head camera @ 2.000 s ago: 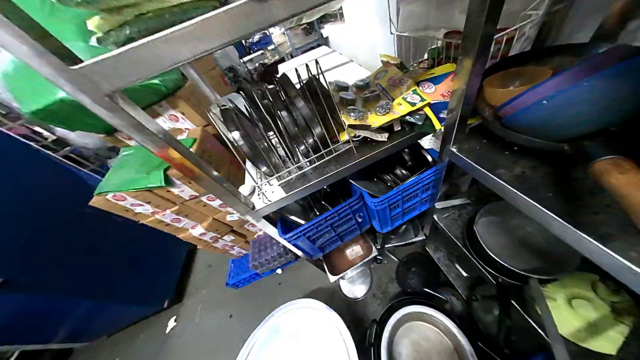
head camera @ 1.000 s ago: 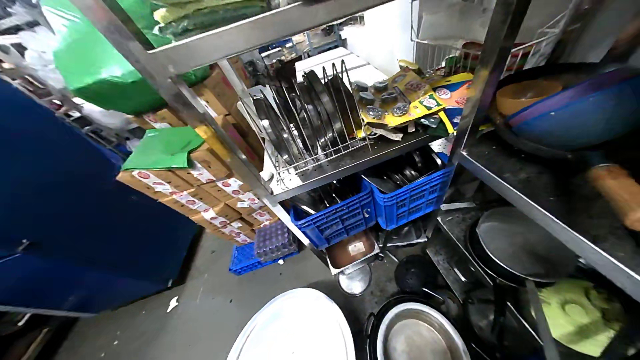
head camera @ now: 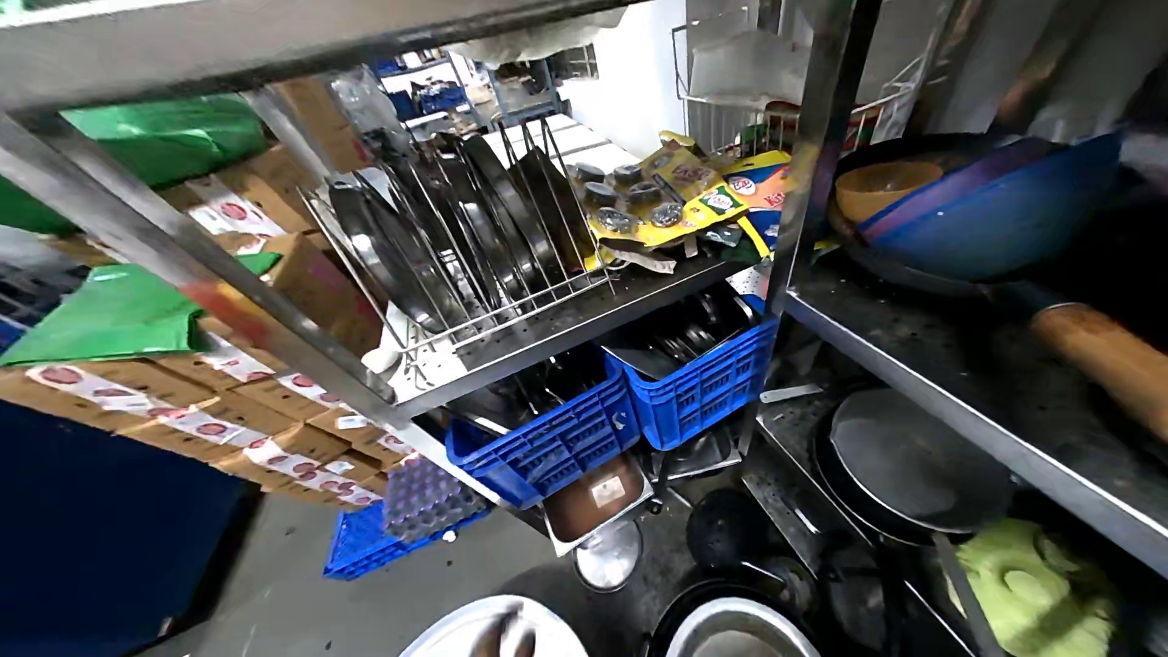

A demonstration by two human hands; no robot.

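Blurred fingertips, apparently of my left hand (head camera: 506,636), show at the bottom edge over a round white lid or tub (head camera: 438,634); whether they touch or hold anything cannot be told. My right hand is not seen. Just right of the fingers is a round metal pot (head camera: 739,630) inside a dark pan. Above, a wire rack (head camera: 511,319) holds several dark metal pans or lids (head camera: 388,251) on edge on a steel shelf. Beside it lie yellow packets of metal scrubbers (head camera: 675,196). Two blue plastic crates (head camera: 547,456) of dark cookware sit beneath the shelf.
Steel uprights (head camera: 812,137) and shelf edges cross the view. Stacked cardboard boxes (head camera: 155,401) and egg trays (head camera: 429,502) stand left. At right are a wok holding a blue bowl (head camera: 995,214), a wooden handle (head camera: 1104,351), dark pans (head camera: 917,456) and a green object (head camera: 1031,584).
Blurred fingers have come into view at the bottom, over the white round lid or tub; neither earlier frame shows them. The view has shifted, with the shelf frame now crossing the upper left.
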